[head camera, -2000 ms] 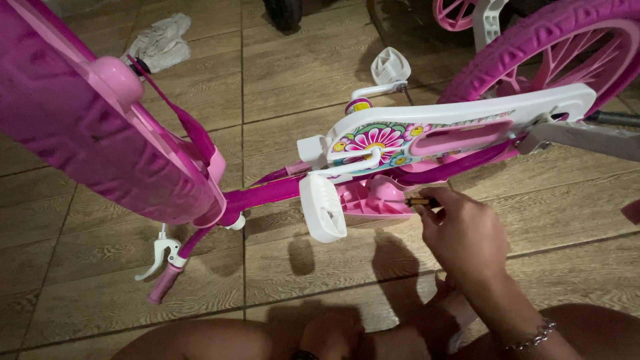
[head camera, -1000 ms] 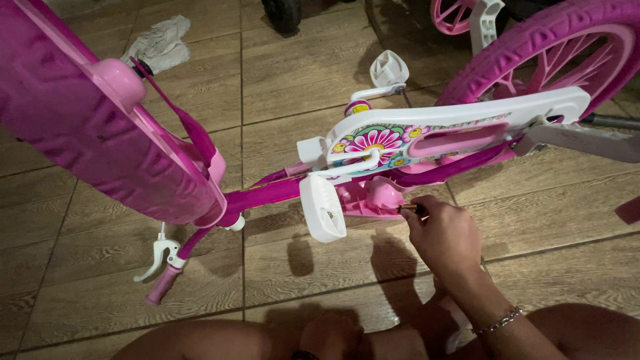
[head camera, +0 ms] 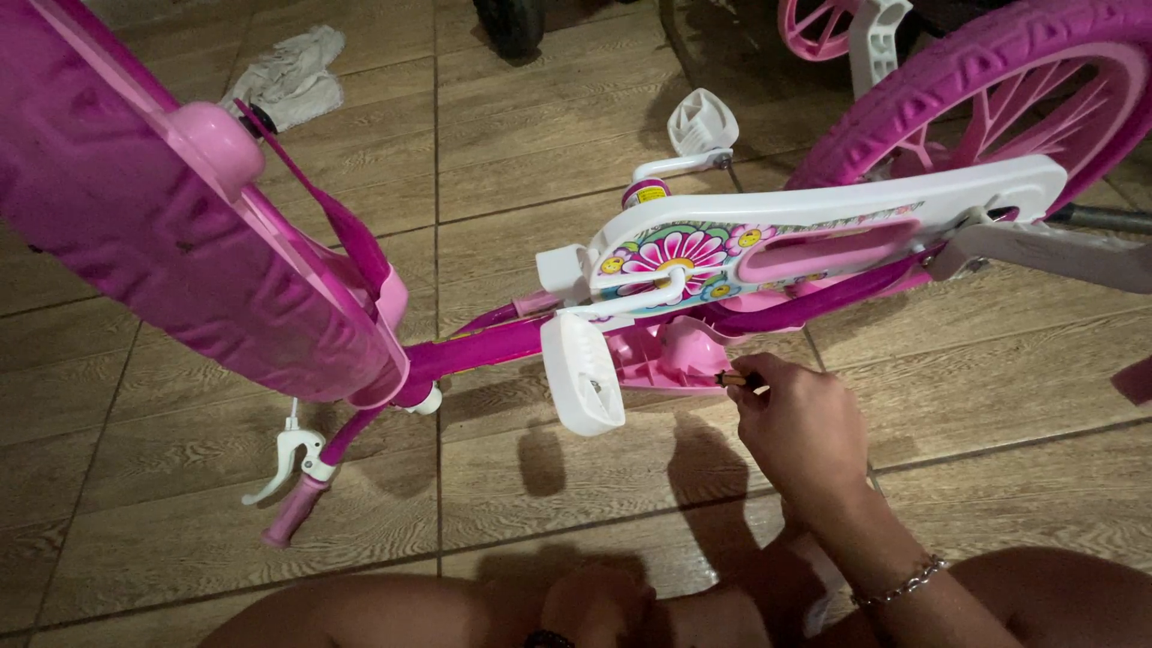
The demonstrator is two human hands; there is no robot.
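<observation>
A pink child's bicycle [head camera: 486, 349] lies upside down on the floor, its flowered white chain guard [head camera: 810, 209] facing up. My right hand [head camera: 801, 432] pinches a small screwdriver [head camera: 740, 379] with a dark and yellowish handle; its tip is at the pink plastic saddle underside [head camera: 693, 351], below the frame tube. The tip itself is hard to make out. Left of it is a white pedal [head camera: 580, 373], and a second white pedal [head camera: 703, 123] is above the guard. At the bottom edge, my left hand [head camera: 594, 607] is dim and partly cut off, so its fingers cannot be read.
The large front wheel [head camera: 162, 207] fills the upper left, with a white brake lever [head camera: 292, 459] and pink grip below. The rear wheel [head camera: 972, 99] is at upper right beside a training wheel [head camera: 819, 27]. A crumpled white cloth [head camera: 292, 76] lies on the tiles. A black wheel [head camera: 510, 27] is at the top.
Over the two seconds my right hand has shifted slightly left and down with the screwdriver, which stays at the pink plastic part. The bicycle has not plainly moved.
</observation>
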